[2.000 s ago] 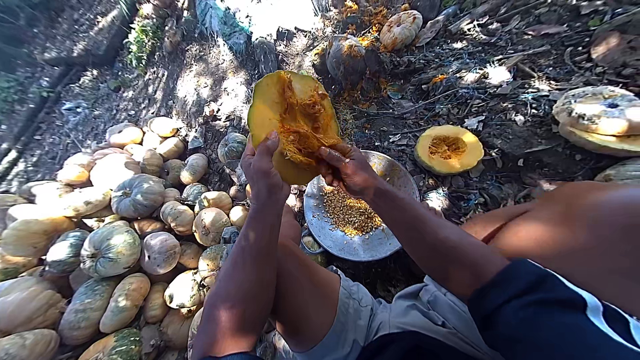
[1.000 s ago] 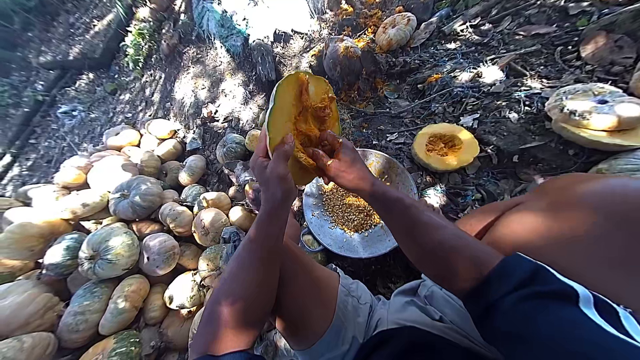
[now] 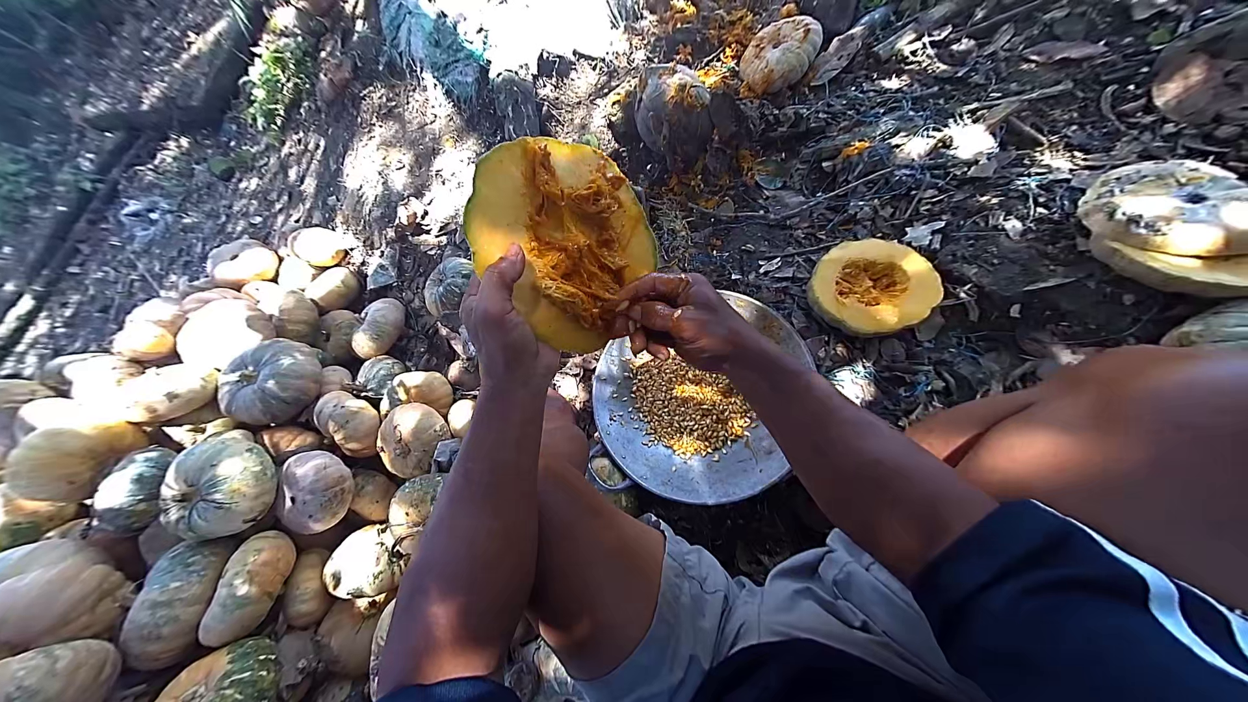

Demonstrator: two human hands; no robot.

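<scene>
My left hand (image 3: 507, 317) grips the lower left edge of a halved pumpkin (image 3: 502, 219), its yellow flesh and stringy orange pulp facing me. At the pulp's lower right is my right hand (image 3: 682, 317), fingers bent and bunched; whether a seed or some pulp is pinched between them cannot be told. Below this hand lies a round metal pan (image 3: 634, 458) with a heap of pale pumpkin seeds (image 3: 687, 405). Another pumpkin half (image 3: 897, 307), cut side up with pulp in its hollow, rests on the ground right of the pan.
A large pile of whole pumpkins (image 3: 268, 380) covers the ground at left. Stacked pale pumpkin pieces (image 3: 1160, 214) lie at far right. Behind the held half are a dark rounded pumpkin (image 3: 673, 117), scattered orange pulp and a pale pumpkin (image 3: 780, 54). Leaves and twigs litter the soil.
The held pumpkin half has turned from a narrower, tilted view one second ago to face me more fully. My right hand has shifted from the middle of the pulp to its lower right edge.
</scene>
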